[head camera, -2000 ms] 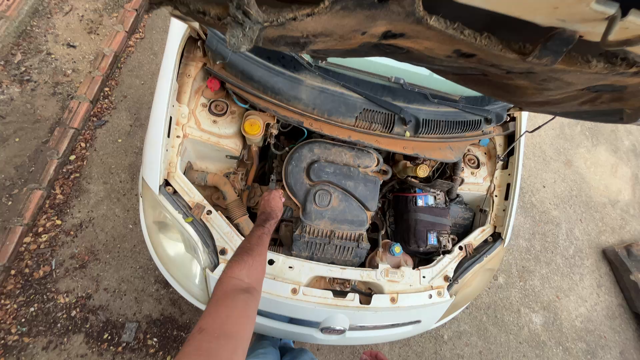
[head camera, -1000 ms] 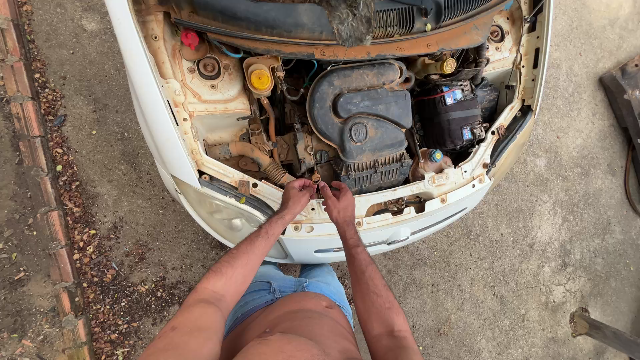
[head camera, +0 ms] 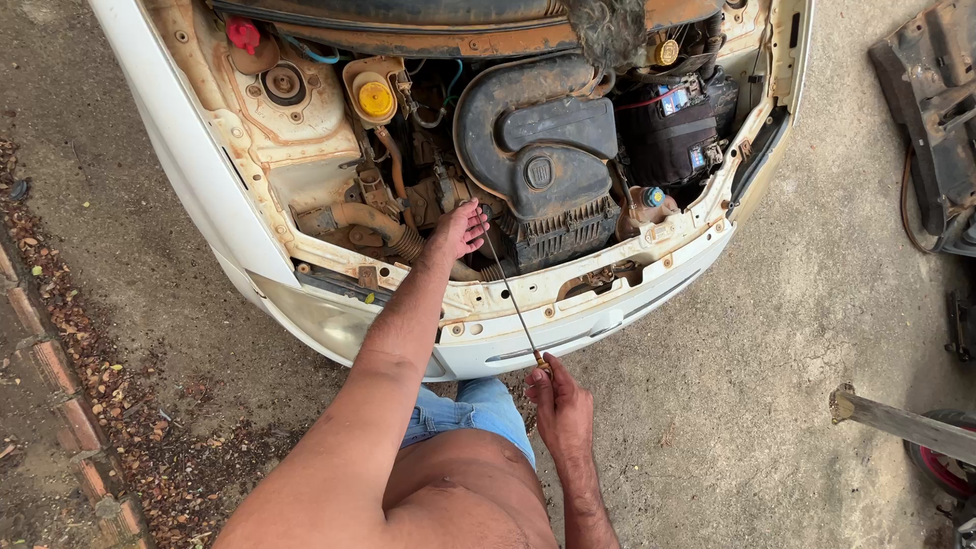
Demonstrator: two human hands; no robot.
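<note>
My right hand grips the yellowish handle end of an engine oil dipstick in front of the bumper. The thin metal rod slants up and left across the white front panel of the car. At its far end, beside the black air filter housing, my left hand pinches the rod between thumb and fingertips, with the other fingers partly spread. The rod's tip is hidden at those fingers. A corrugated hose runs just under my left hand.
The open engine bay also holds a yellow-capped reservoir, a coolant tank with a blue cap and a battery. Dark car parts lie on the concrete at right, near a wooden beam. A brick edging runs along the left.
One second ago both hands were together at the front edge of the bay. My right hand has drawn back toward my body with the dipstick handle, and the long rod now shows.
</note>
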